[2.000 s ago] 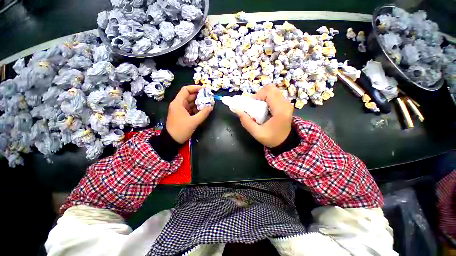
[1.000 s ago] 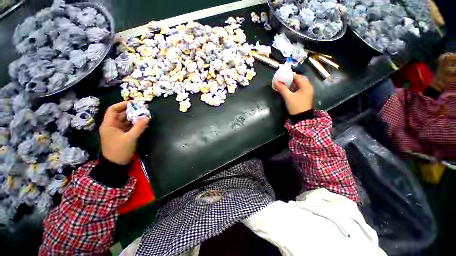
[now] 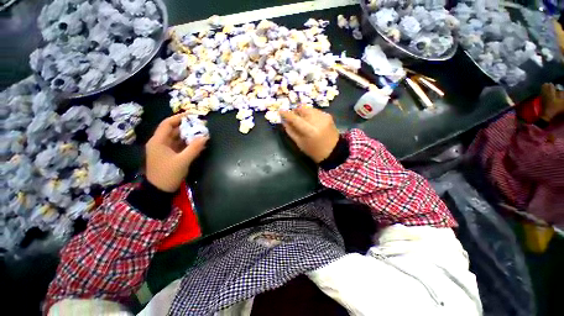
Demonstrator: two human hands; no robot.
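My left hand (image 3: 170, 154) holds a ruffled grey-lilac flower head (image 3: 193, 129) between thumb and fingers, above the dark bench. My right hand (image 3: 312, 132) is at the front edge of the loose pile of small flower hearts (image 3: 253, 62), its fingertips close together at a small pale piece; whether it grips the piece is hidden. The white glue bottle (image 3: 372, 103) with a red label lies on the bench to the right of my right hand, with nobody holding it.
Glued flower heads (image 3: 55, 166) are heaped at left. Metal basins of them stand behind left (image 3: 162, 37) and back right (image 3: 436, 56). A white rag (image 3: 382, 63) and metal tubes (image 3: 420, 92) lie right. A red packet (image 3: 185, 216) is by my left forearm. Another person's sleeve (image 3: 519, 160) shows far right.
The glue bottle went from beside the flower head to the right and was let go onto the bench. My right hand has come back left to the pile. My left hand still holds the flower head.
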